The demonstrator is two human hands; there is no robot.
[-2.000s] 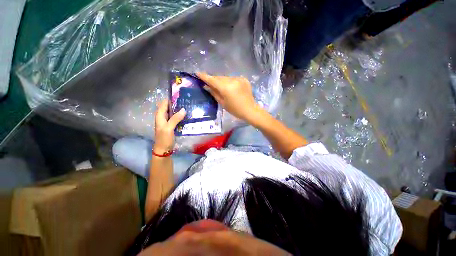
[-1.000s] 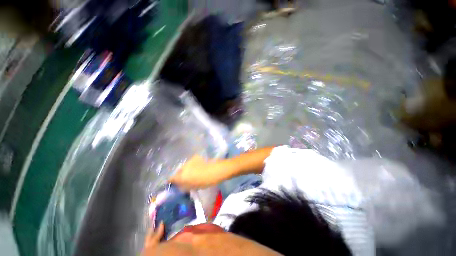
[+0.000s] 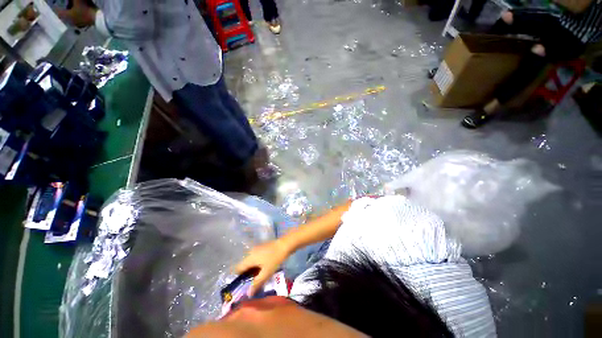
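Observation:
A retail box (image 3: 231,294) with a dark edge and pale printed face is over my lap, partly hidden by my face at the bottom. My right hand (image 3: 265,261) is on its upper part, thumb and fingers around the dark edge. No cutter can be made out. My left hand is not visible. The large clear waste bag (image 3: 178,231) hangs open from the green bench edge, with film scraps inside. A silvery crumpled cluster (image 3: 112,231) lies on its rim.
Dark blue boxes (image 3: 59,210) stand on the green bench (image 3: 129,148) at left. A person (image 3: 171,49) stands beside it. Film scraps and a filled clear bag (image 3: 465,198) lie on the floor. A seated person's legs and a carton (image 3: 472,72) are upper right; a red stool (image 3: 229,23) is at top.
The view has swung, showing more floor and people. The box and my right hand now appear lower in the picture. My left hand, earlier holding the box, has dropped out of sight.

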